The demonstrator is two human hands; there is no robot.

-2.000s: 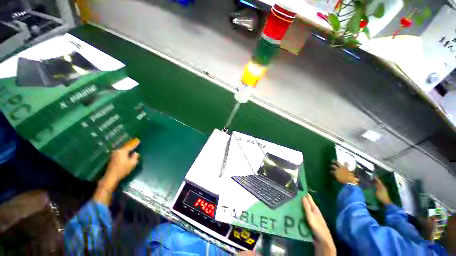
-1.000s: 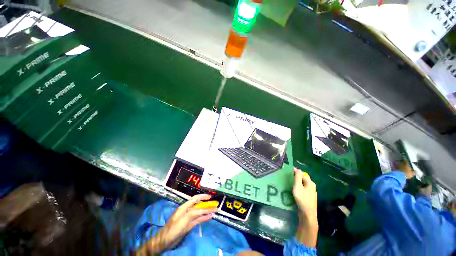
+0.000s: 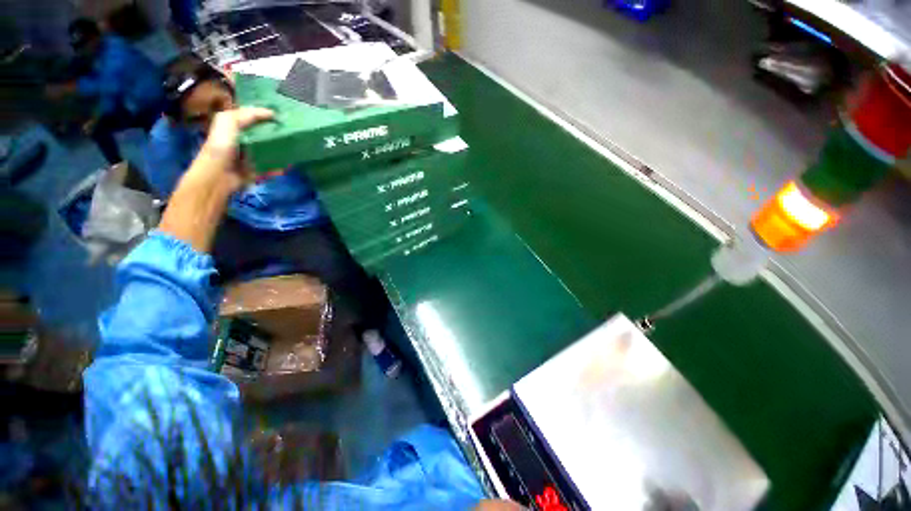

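Note:
My left hand [image 3: 225, 150] grips the left edge of a green and white retail box [image 3: 350, 128], its thumb over the top edge. The box lies at the top of the stack of green X-PRIME boxes [image 3: 405, 208], slightly offset from those below. The bench scale's bare silver pan [image 3: 639, 424] is at the lower right; its dark display panel [image 3: 514, 449] is partly cut off and no weight can be read. My right hand is not in view.
The signal tower light [image 3: 799, 215] glows orange behind the scale. Part of another printed box [image 3: 879, 479] shows at the lower right edge. A person in blue sits beyond the stack. An open brown carton [image 3: 285, 299] stands left of the green bench.
The box has left the scale, and a held box is now on the stack. My left hand has moved from the scale to the stack. My right hand has left view. The view has swung left.

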